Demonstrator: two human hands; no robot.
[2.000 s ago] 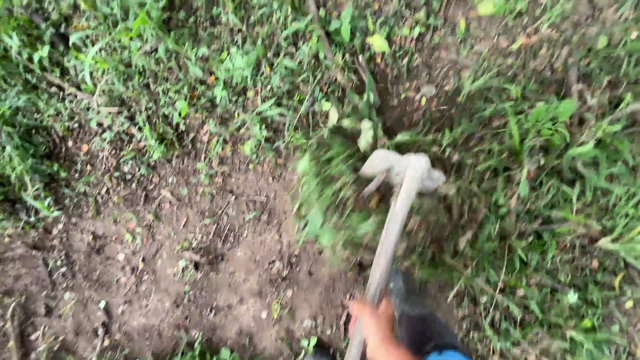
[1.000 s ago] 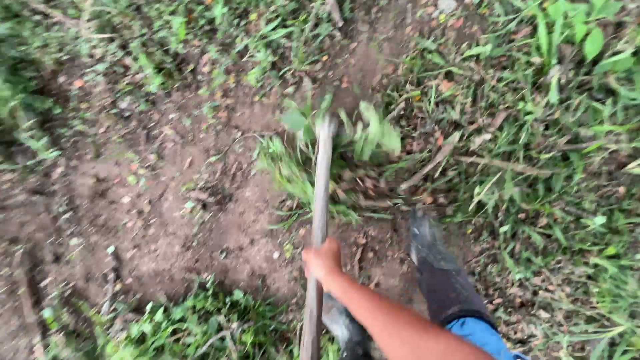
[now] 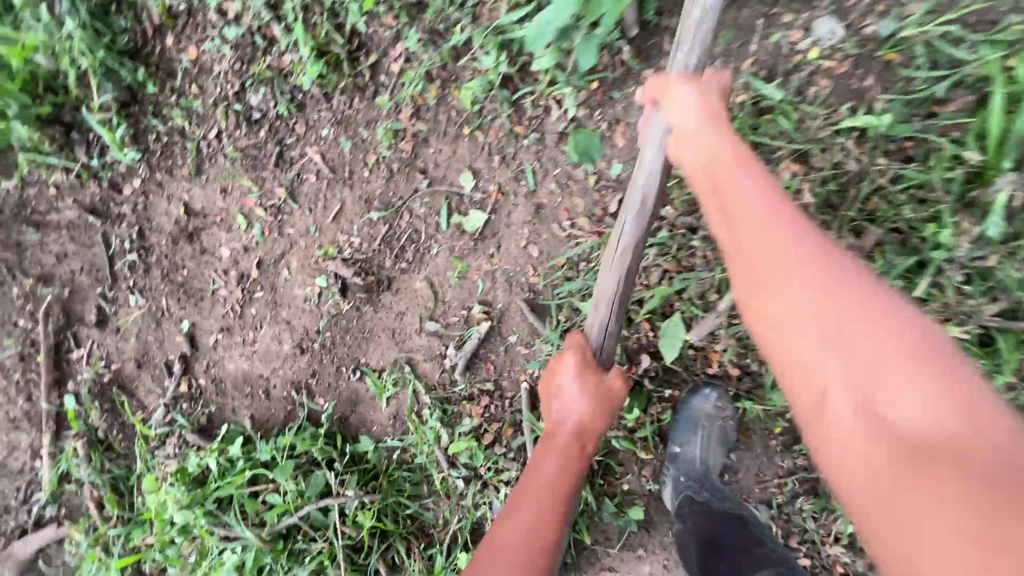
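Note:
A weathered wooden handle [image 3: 632,232] with a long crack runs from the top edge down between my hands. Near its lower visible part, my left hand [image 3: 582,392] is closed around the wood. Higher up the shaft, my right hand [image 3: 688,108] grips it, with the forearm reaching in from the lower right. The tool's head is out of view beyond the top edge. Below the handle, at the right, a dark boot [image 3: 700,432] stands on the soil.
Bare brown soil [image 3: 264,296] with dry leaves and twigs spreads across the left and middle. Green weeds [image 3: 304,496] grow at the bottom, and grass [image 3: 920,160] covers the right side. A broadleaf plant [image 3: 568,32] stands at the top.
The tool's head, in view in both earlier frames, has passed out of sight at the top. Both my hands now show on the handle, where one showed before.

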